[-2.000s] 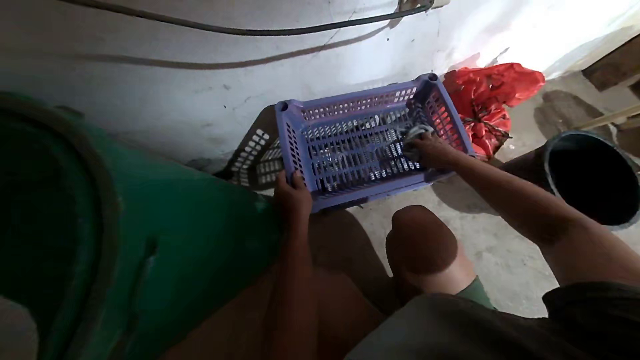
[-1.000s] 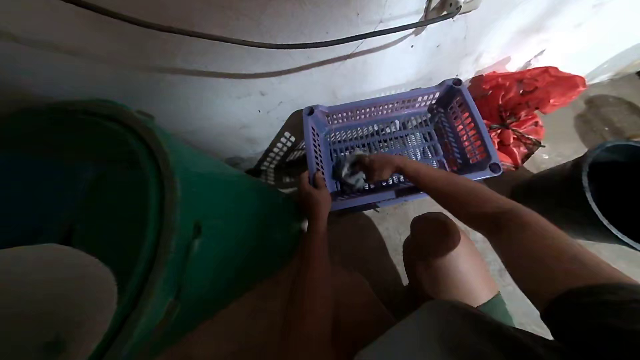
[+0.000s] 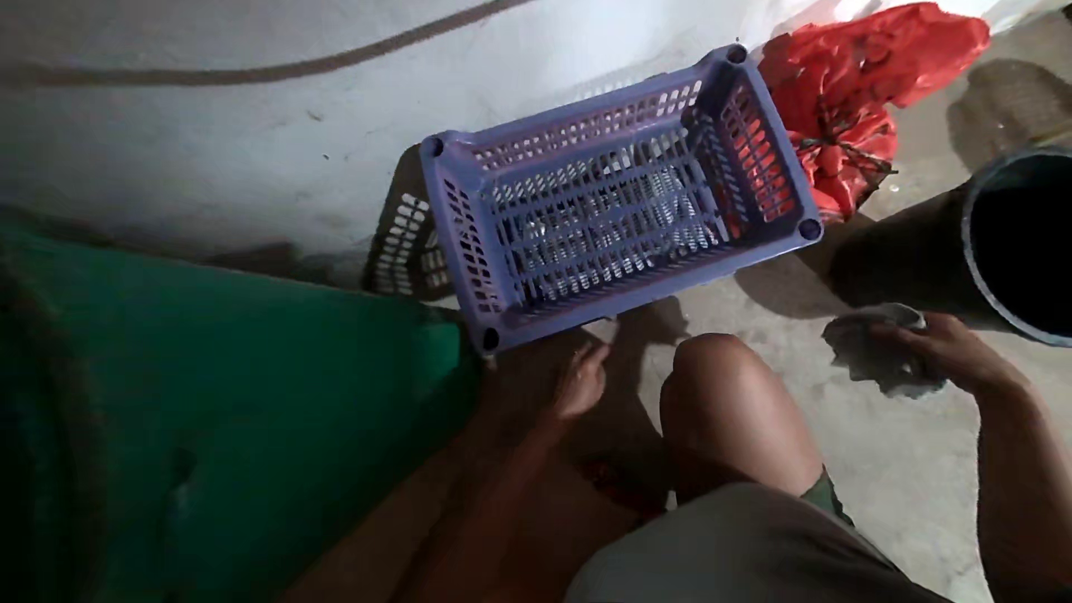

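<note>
A purple slatted plastic crate (image 3: pixel 620 306) lies tilted near the wall, its open side toward me. Just below its near edge is my left hand (image 3: pixel 584 378), off the crate, fingers loosely bent, nothing visible in them. My right hand (image 3: pixel 950 356) holds a crumpled grey cloth (image 3: pixel 888 352) over the floor, beside a dark round bucket (image 3: pixel 913 239) at the right.
A large green plastic barrel (image 3: pixel 251 402) fills the left side. Behind the crate stands a whitish wall (image 3: pixel 209 159). A tied red plastic bag (image 3: pixel 879 63) sits past the crate's right end. My bent knee (image 3: pixel 729 377) is below the crate.
My right hand has come out of the crate with the cloth and moved right, near the bucket. My left hand has let go of the crate's left end.
</note>
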